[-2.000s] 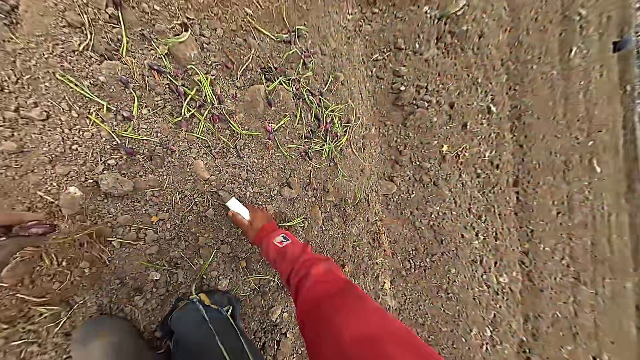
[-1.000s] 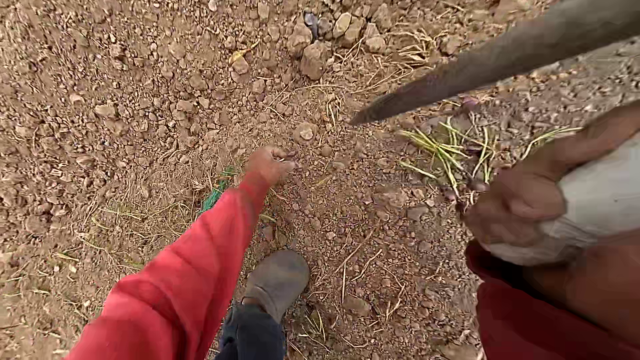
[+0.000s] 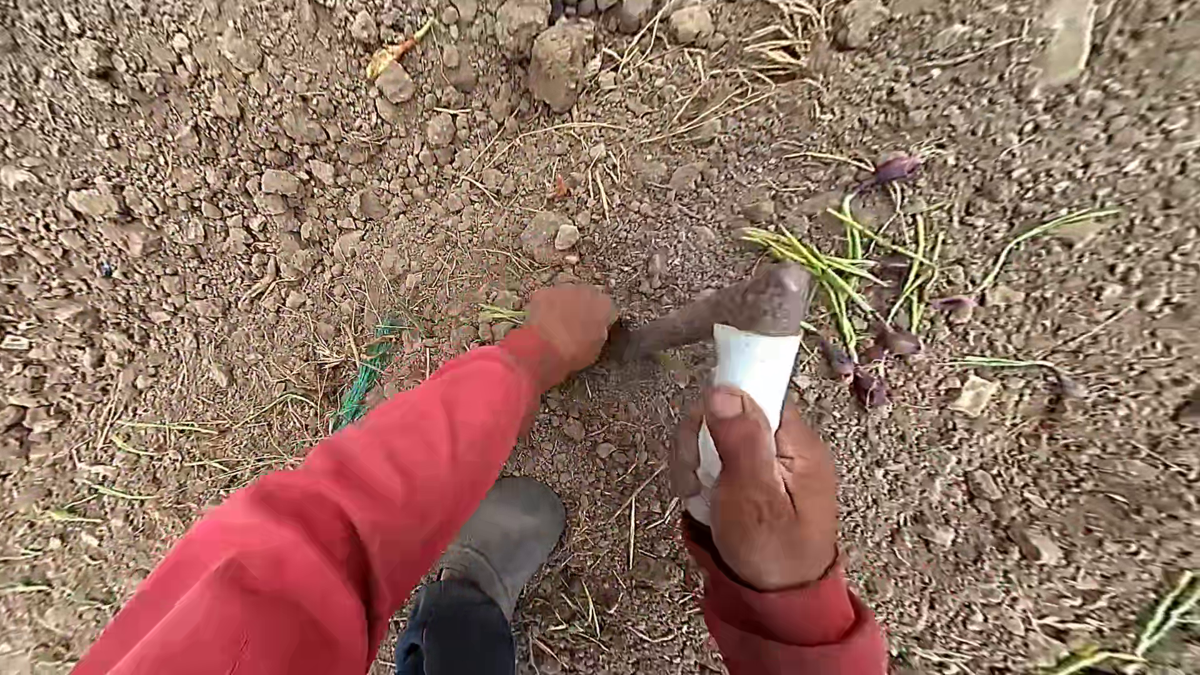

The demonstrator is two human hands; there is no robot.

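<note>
My right hand is closed around the white handle of a hand digging tool. The tool's dirt-coloured metal blade bends left, its tip down at the soil beside my left hand. That hand is low on the ground with curled fingers; green leaves show at its left side, and what lies within the fingers is hidden. Just right of the blade, several small red onions with green leaves lie loose on the soil.
Stony soil with clods and dry stalks surrounds the hands. Green netting or string lies left of my left forearm. A grey shoe stands below the hands. More green leaves are at the lower right.
The tool in my right hand, raised at the right one second ago, is now down with its blade tip near my left hand. The view has shifted greatly since the earliest frame.
</note>
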